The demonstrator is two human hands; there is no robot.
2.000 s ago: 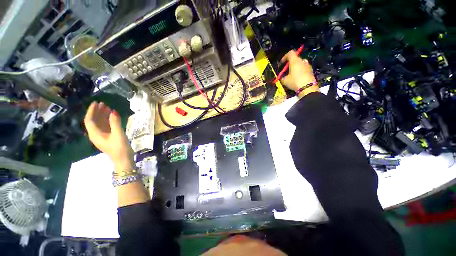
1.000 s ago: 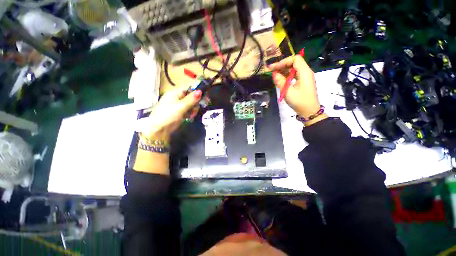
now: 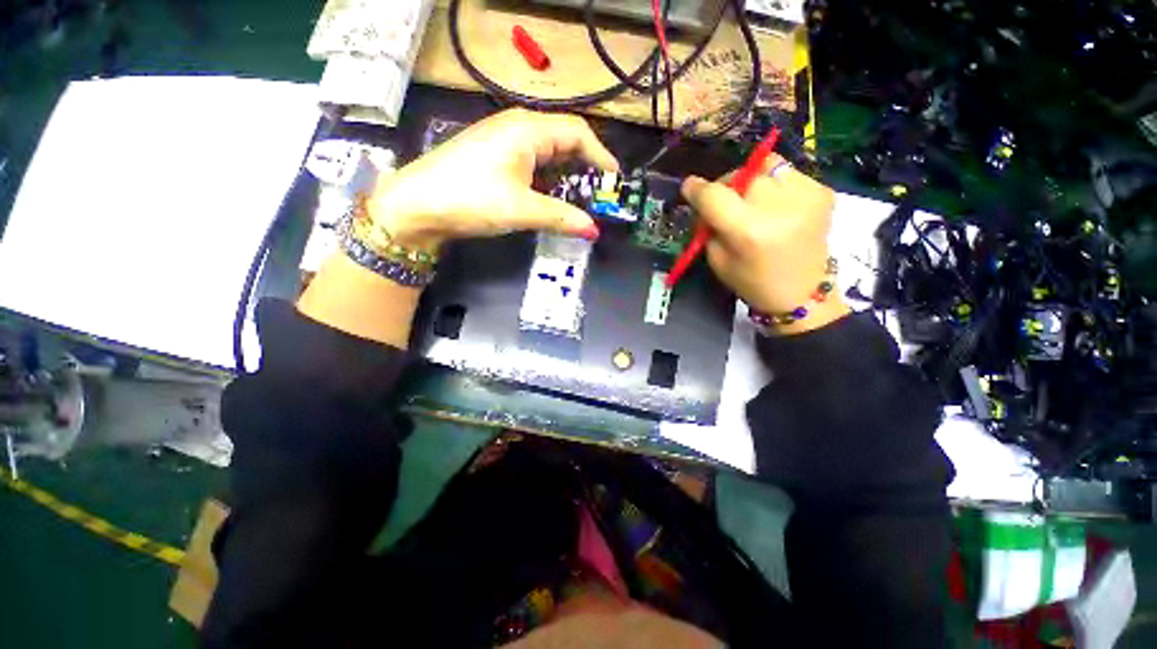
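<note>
My left hand (image 3: 501,178) holds a small circuit board (image 3: 607,195) with yellow, blue and white parts between thumb and fingers, over the far part of the black test fixture (image 3: 495,298). My right hand (image 3: 770,241) grips a red test probe (image 3: 723,209) slanted down to the left. Its lower tip is over the narrow white-green strip (image 3: 657,299) in the panel; contact cannot be told. A green contact board (image 3: 665,226) lies just right of the held board. The white outlet (image 3: 553,284) is below my left fingers.
A black tangle of corded boards (image 3: 1015,304) lies at right. A wooden board (image 3: 609,86) behind the fixture bears a loose red clip (image 3: 530,48) and black and red leads. A white power strip (image 3: 368,57) is at far left of the fixture, beside a white sheet (image 3: 152,216).
My left hand has moved right and now holds the board beside the right contact board. My right hand has brought the probe down over the fixture. The view has tilted down.
</note>
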